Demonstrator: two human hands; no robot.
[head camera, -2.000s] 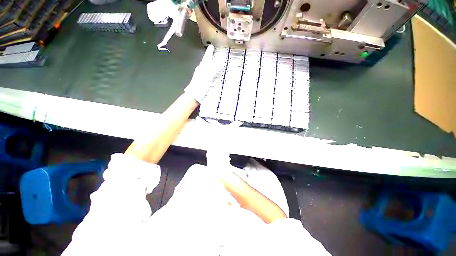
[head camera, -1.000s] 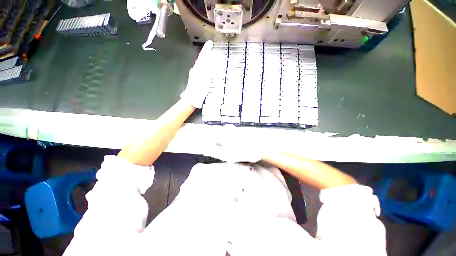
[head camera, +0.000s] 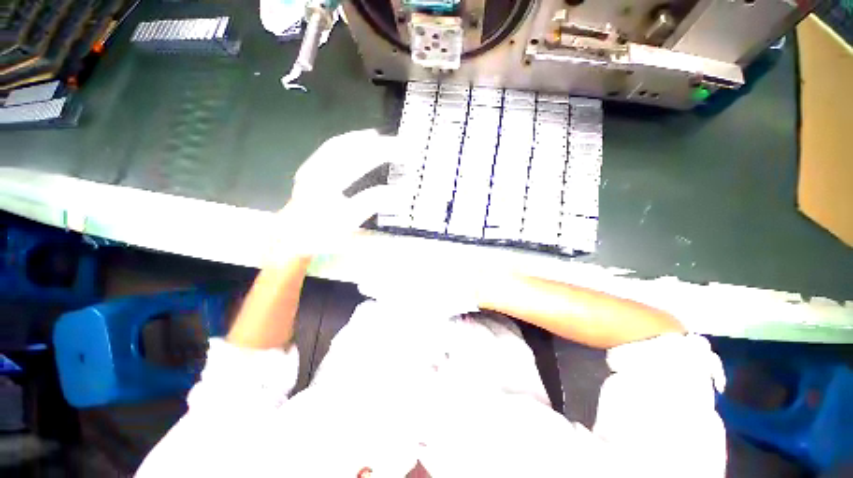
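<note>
Silver-grey blocks (head camera: 505, 168) lie packed in several columns with dark gaps, below the taping machine. My left hand (head camera: 332, 191), in a white glove, is at the left side of the block group, fingers and thumb apart, fingertips at the leftmost column; I see nothing held in it. My right hand (head camera: 412, 271), white-gloved, lies at the bench's front edge just below the blocks. It merges with the overexposed pale edge, so its fingers and anything in it cannot be made out.
The taping machine (head camera: 580, 56) stands behind the blocks. A cardboard sheet (head camera: 828, 140) is at the right. A short row of grey pieces (head camera: 182, 34) and dark trays (head camera: 47, 37) are at the far left. Blue stools (head camera: 103, 359) stand below the bench.
My left hand has shifted from lying flat along the blocks' left side to a spread pose, lower and further left. My right hand has moved a little left and up along the bench edge.
</note>
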